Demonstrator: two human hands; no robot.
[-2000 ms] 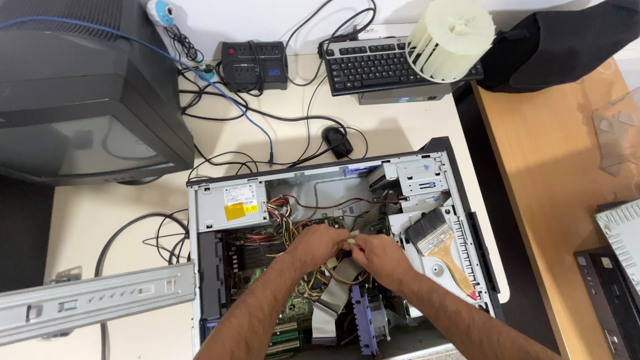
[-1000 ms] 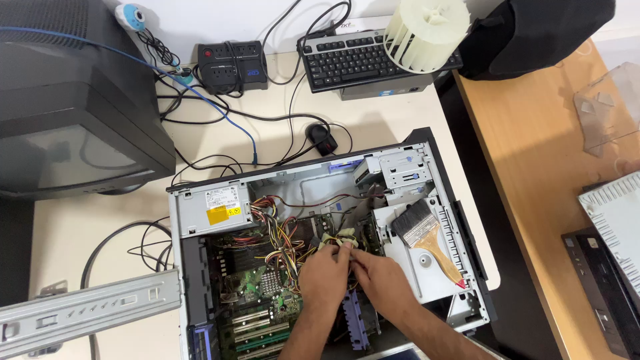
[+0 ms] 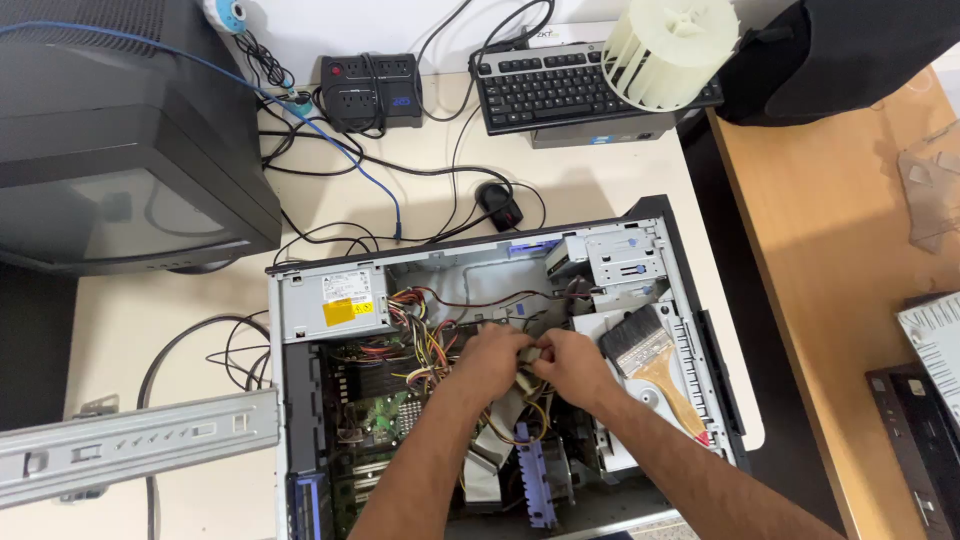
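An open desktop computer case lies on its side, its insides facing up. Over its middle, my left hand and my right hand nearly meet, fingertips pinching a small pale connector among the cables. Below them run a grey ribbon cable and a purple plastic bracket. Bundled power wires come from the silver power supply at the upper left. The green motherboard is partly hidden by my left forearm. A paintbrush rests on the drive bay to the right.
A CRT monitor stands at the left, above a metal rail. Behind the case are a mouse, a power unit with outlets, loose cables and a keyboard bearing a white plastic fan wheel. A wooden desk adjoins at right.
Both hands moved down within the case, then back up toward its middle. They stay close together at the cables. The view has shifted somewhat.
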